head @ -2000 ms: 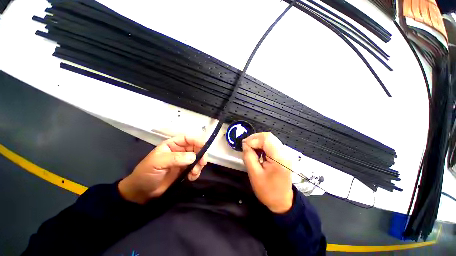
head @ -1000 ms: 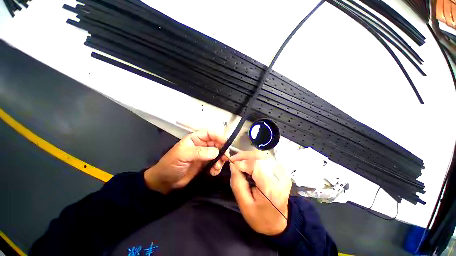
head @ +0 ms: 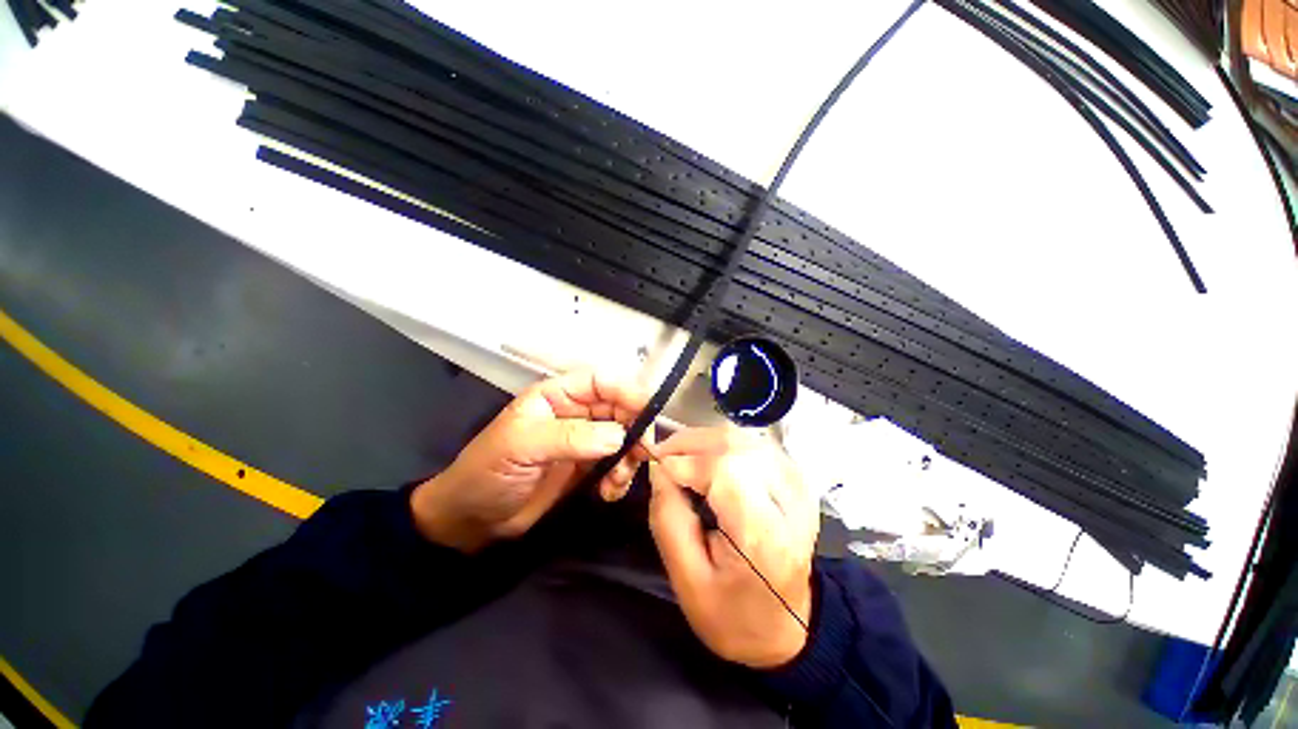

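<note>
A long narrow black strap (head: 800, 151) runs from the top of the view across the pile to my left hand. My left hand (head: 515, 459) is shut on the strap near its lower end, just off the table's near edge. My right hand (head: 740, 538) holds a thin dark rod (head: 763, 573) between its fingertips, touching or nearly touching the strap at my left fingers; the exact contact is too small to tell. A round black pot (head: 753, 382) with shiny dark liquid stands just beyond my right hand.
A wide pile of black straps (head: 598, 200) lies across the white table (head: 413, 306). A stained crumpled rag (head: 925, 534) and thin cord loops (head: 1093, 611) lie at the front edge, right. Separate straps (head: 1125, 168) lie at upper right. Black straps hang at the right; a blue object (head: 1179, 675) is below.
My right hand has moved from the pot leftward to the strap at my left fingers, bringing the rod with it. The view has shifted. Over the last second hardly anything has moved.
</note>
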